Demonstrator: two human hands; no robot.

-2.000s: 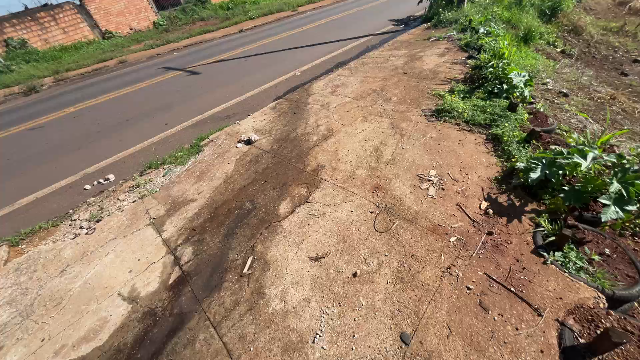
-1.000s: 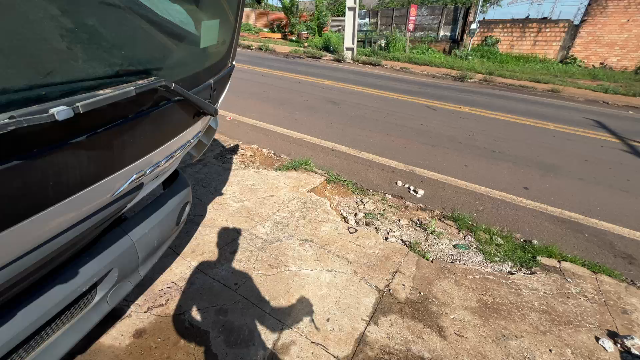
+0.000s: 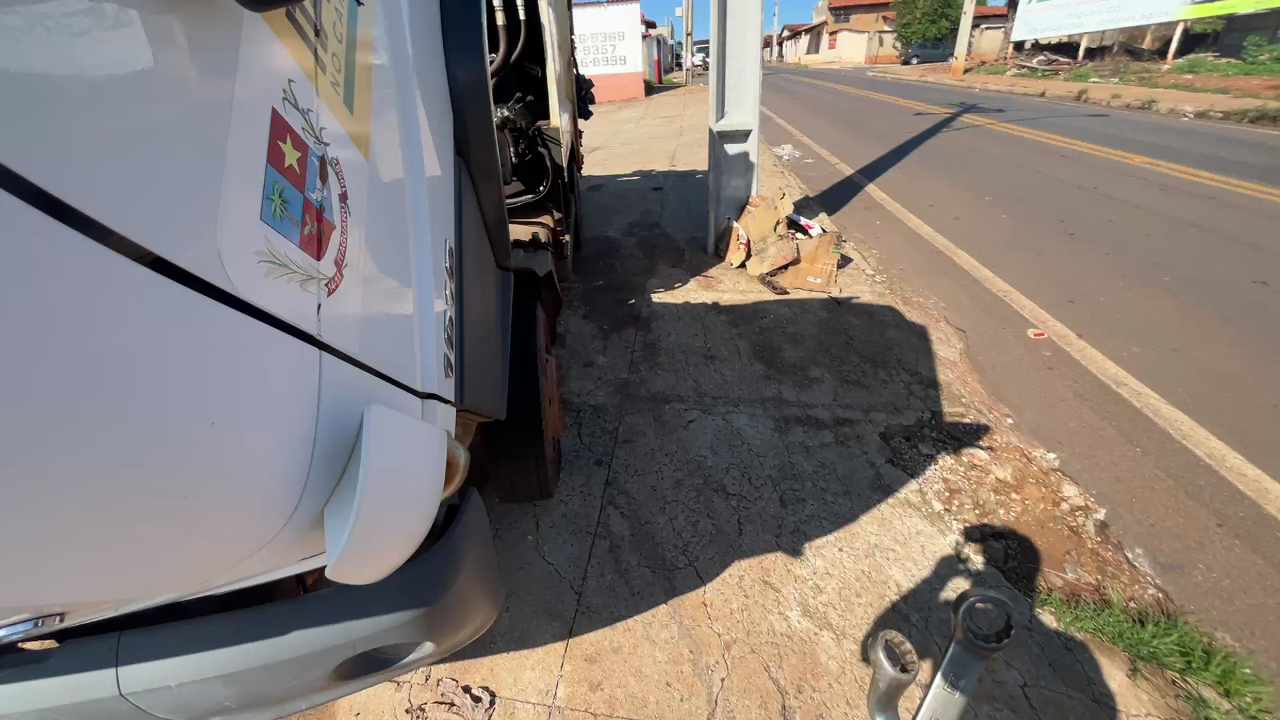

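Observation:
Two steel wrenches with ring ends poke into the bottom right of the head view: a larger ring-end wrench (image 3: 965, 655) and a smaller ring-end wrench (image 3: 890, 672) to its left. Whatever holds them lies below the frame edge; neither my left hand nor my right hand shows. To the left stands the white cab door (image 3: 150, 420) of a truck, bearing a coat of arms, with a grey lower step panel (image 3: 300, 640) beneath. Behind the cab are a wheel (image 3: 530, 410) and dark hoses (image 3: 515, 130).
Cracked concrete pavement (image 3: 690, 640) runs beside the truck. Ahead, a concrete pole (image 3: 735, 110) rises from it, with crumpled cardboard (image 3: 785, 245) at its foot. Broken rubble (image 3: 1010, 490) and grass (image 3: 1160, 640) edge the asphalt road (image 3: 1150, 260) on the right.
The view has swung along the truck's side. The two wrenches have come into sight at the bottom; neither earlier frame plainly shows them.

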